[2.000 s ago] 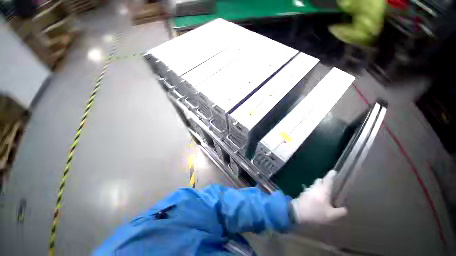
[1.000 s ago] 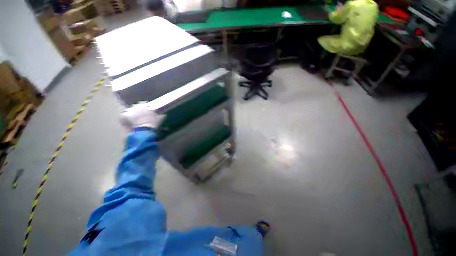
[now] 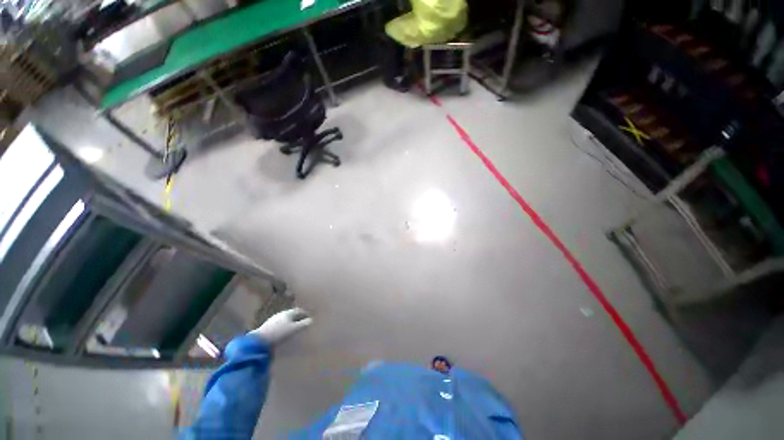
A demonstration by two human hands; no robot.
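Observation:
The trolley (image 3: 84, 258) stands at the left edge, tilted in the view and partly cut off. Its silver frame and green shelf mats show. White metal cases (image 3: 19, 185) lie along its top at the far left, mostly out of the picture. My left hand (image 3: 284, 326), in a white glove, is just past the trolley's near lower end, over the floor. It holds nothing, and its fingers look slightly bent and apart. Any light touch with the frame is unclear. My right hand is out of the picture.
A green-topped bench (image 3: 206, 53) runs across the upper left, with a black swivel chair (image 3: 288, 107) before it. A person in yellow (image 3: 434, 21) is by a stool. A red floor line (image 3: 550, 236) runs down right. A dark rack (image 3: 658, 103) and green-topped metal frame (image 3: 748, 202) stand right.
The view has swung right, so the trolley has shifted to the left edge. My left hand has come off the trolley's top edge and is now low beside its end.

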